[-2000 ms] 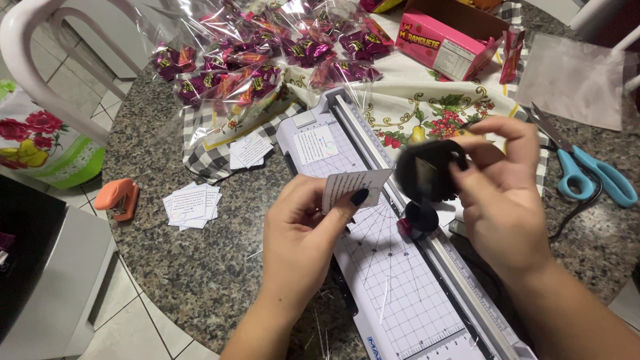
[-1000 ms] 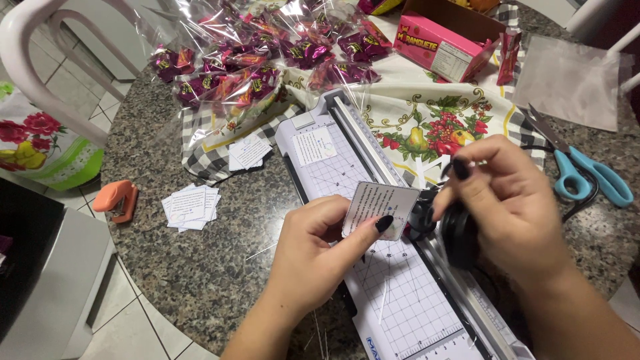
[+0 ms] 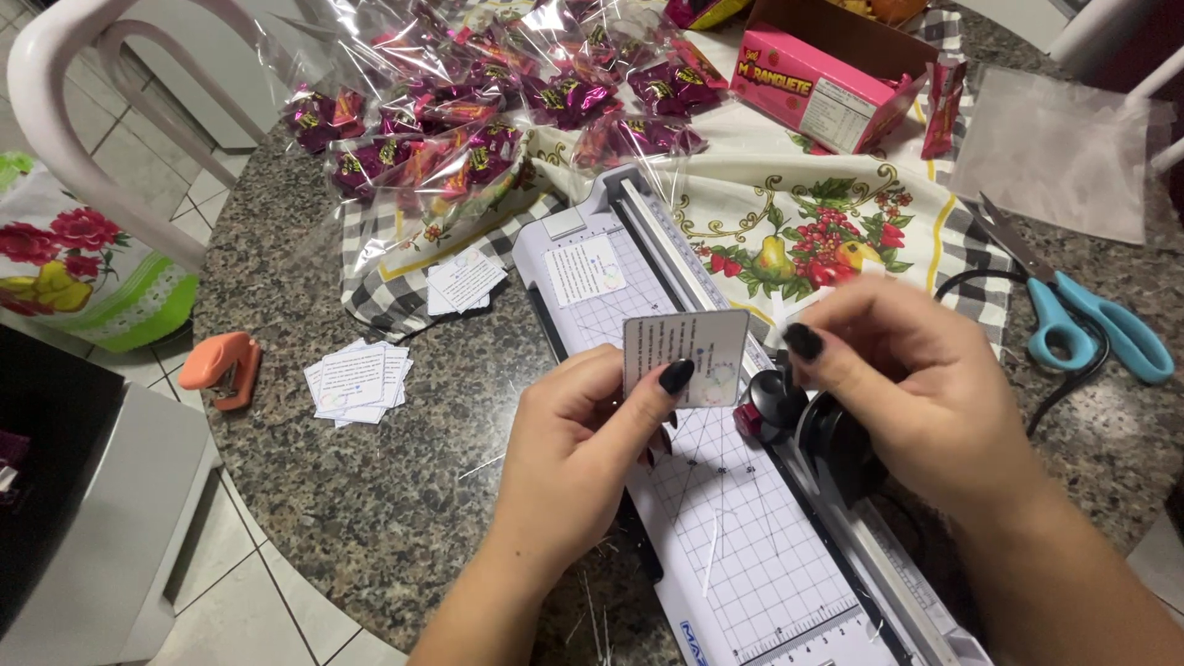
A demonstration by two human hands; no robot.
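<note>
My left hand (image 3: 592,435) pinches a small printed card (image 3: 721,338) with rounded corners between thumb and fingers, above a white paper trimmer (image 3: 758,555) with a grid. My right hand (image 3: 906,379) is just right of the card, fingers curled around a black hand tool (image 3: 832,444), partly hidden; its kind is unclear. The trimmer's black and red cutting slider (image 3: 772,407) sits on the rail between the hands. Another printed card (image 3: 585,268) lies on the trimmer's upper end. Left of the trimmer are a loose pile of cards (image 3: 356,384) and a smaller pile (image 3: 465,280).
An orange stapler (image 3: 222,370) lies near the left edge of the granite table (image 3: 370,509). Clear bags of wrapped sweets (image 3: 444,120) and a pink box (image 3: 814,92) are at the back on a fruit-print cloth (image 3: 786,213). Blue-handled scissors (image 3: 1091,314) and clear bags (image 3: 1064,148) lie right.
My right hand and the black tool have come down from beside the card to over the trimmer's right side. The card in my left hand has moved right and turned more toward the camera.
</note>
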